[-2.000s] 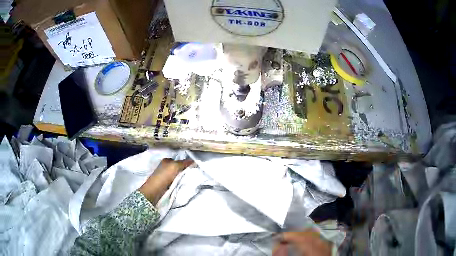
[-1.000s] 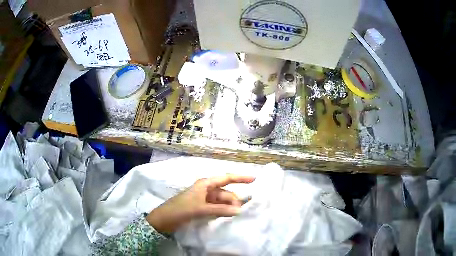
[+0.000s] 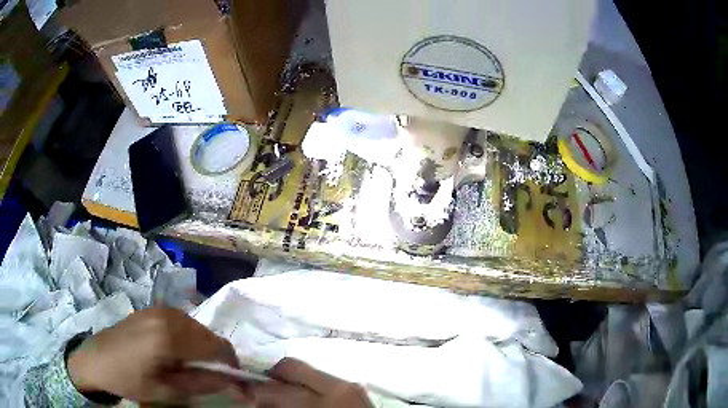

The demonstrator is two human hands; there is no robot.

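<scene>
The white garment point(image 3: 399, 327) lies in glowing folds below the table's front edge. My left hand point(image 3: 156, 355) is at the lower left, closed on a narrow pale edge of the garment. My right hand point(image 3: 315, 386) is at the bottom edge, partly cut off, its fingers on the same narrow edge. Both hands are slightly blurred. The cream machine housing point(image 3: 367, 56) with its round TAKING TK-808 logo stands at the back. The brightly lit lower metal part point(image 3: 423, 215) is under it, with no cloth on it.
A black phone point(image 3: 158, 179), a pale tape roll point(image 3: 223, 149) and a small dark metal part point(image 3: 279, 169) lie on the table's left. A cardboard box point(image 3: 263, 64) stands behind. A yellow tape roll point(image 3: 587, 155) and a white strip point(image 3: 615, 123) lie right. Garment piles point(image 3: 84, 263) flank the lap.
My left hand has moved down and left and closed on the garment edge. My right hand shows beside it now. The cloth has spread flatter, and the view has shifted so the table sits lower and further right.
</scene>
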